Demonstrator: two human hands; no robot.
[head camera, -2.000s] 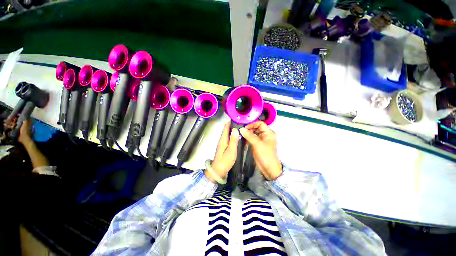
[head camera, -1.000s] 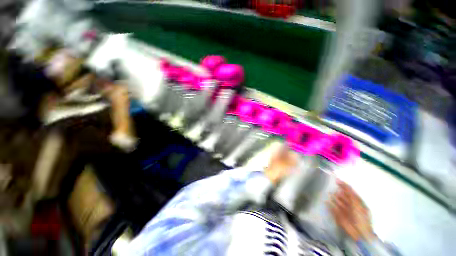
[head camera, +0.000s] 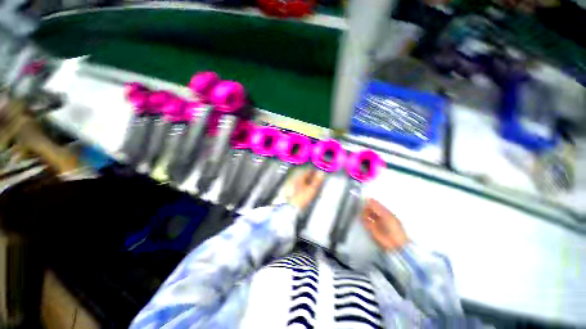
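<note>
The frame is motion-blurred. Dark grey hair dryers with magenta rings (head camera: 293, 149) lie in a slanting row on the white bench (head camera: 443, 225). The rightmost dryer (head camera: 365, 166) lies in front of me, its handle pointing towards my body, beside another dryer (head camera: 327, 155). My left hand (head camera: 304, 187) is at the left side of that second dryer's handle; blur hides whether its fingers grip it. My right hand (head camera: 384, 225) is right of the rightmost handle, apart from it, fingers extended and holding nothing visible.
A blue bin of silver bits (head camera: 399, 115) stands beyond the bench edge, with a dark long-handled tool (head camera: 448, 138) beside it. Another blue bin (head camera: 528, 132) and a round tub (head camera: 554, 172) are further right. A blurred person's arm (head camera: 48, 148) shows at far left.
The dryer held between both hands two seconds ago is now down in the row. My hands have moved apart. The view has swung left, then partly back right.
</note>
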